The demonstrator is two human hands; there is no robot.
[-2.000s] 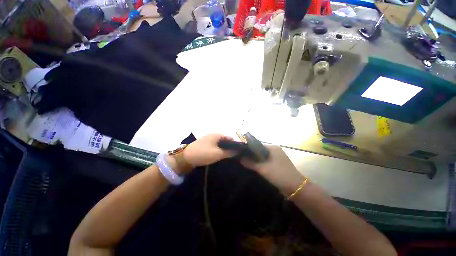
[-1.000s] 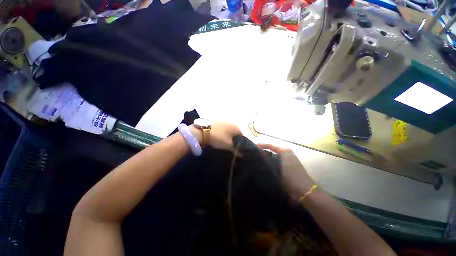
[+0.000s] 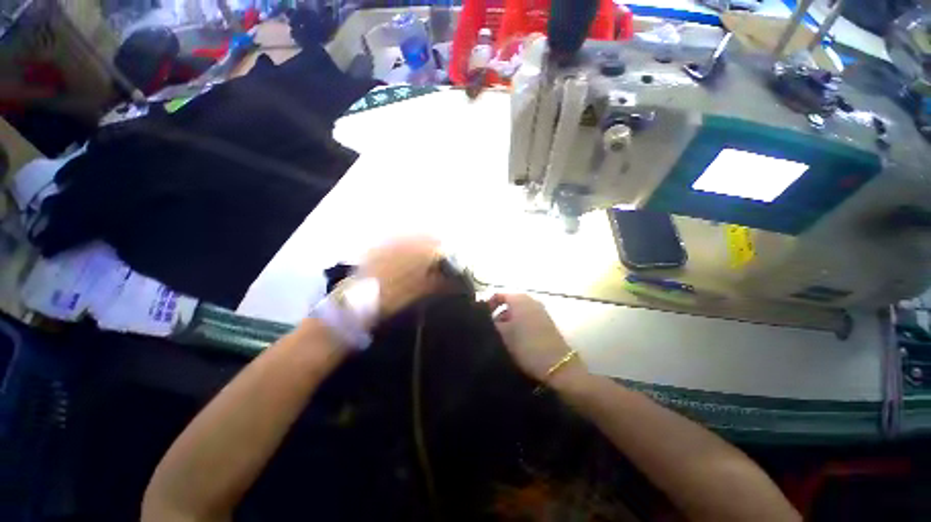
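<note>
A black garment panel (image 3: 449,377) hangs from the table's front edge over my lap. My left hand (image 3: 401,269), blurred, is on its upper edge and grips it near the middle of the picture. My right hand (image 3: 523,328) pinches the same edge just to the right. The fingertips of both hands are close together, and the exact grip is partly hidden by dark cloth. The sewing machine head (image 3: 653,143) stands beyond my hands to the right, with its needle area in bright glare, apart from the cloth.
A heap of black pieces (image 3: 204,173) lies at left on a printed white sheet (image 3: 107,291). A dark phone-like rectangle (image 3: 649,239) and a thin pen-like stick (image 3: 658,284) lie on the machine bed. A red basket (image 3: 490,36) and a bottle (image 3: 413,49) are at the back. A dark blue crate (image 3: 31,408) is lower left.
The view has swung, so the machine sits further left than one second ago. My hands have shifted along the cloth's edge, and the right fingers now show more clearly.
</note>
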